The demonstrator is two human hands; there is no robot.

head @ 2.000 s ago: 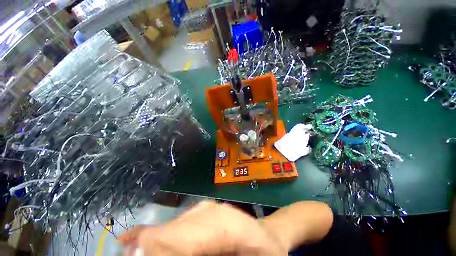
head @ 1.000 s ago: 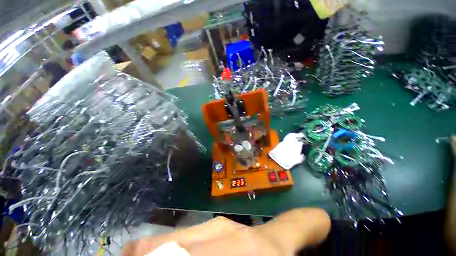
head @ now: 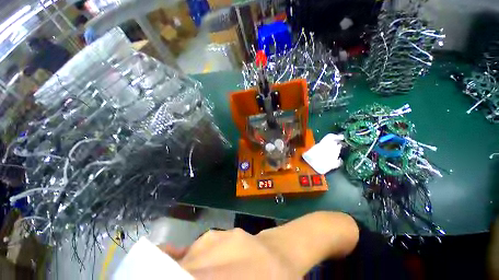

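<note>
My right hand (head: 257,249), bare and blurred, reaches in from the lower right and is cut off by the bottom edge. Its fingers are at a white piece (head: 148,262), also cut off. My left hand cannot be made out. The orange test fixture (head: 282,183) stands on the green bench behind my hand. Its red-tipped clamp lever (head: 261,58) points up, above pale round posts (head: 274,146). No ring board shows clearly in the nest. The panel meter (head: 265,184) glows red. A white glove (head: 324,154) lies against the fixture's right side.
Green ring boards with dark wires (head: 360,133) lie right of the fixture, a blue band (head: 390,144) on them. A large layered grey stack (head: 126,131) fills the left. Wired stacks (head: 396,54) and a blue bin (head: 274,38) are at the back.
The view dipped and returned, shifting the bench things in the picture. The white piece at my right hand shows larger and further left. Fixture, glove and board pile stay in place.
</note>
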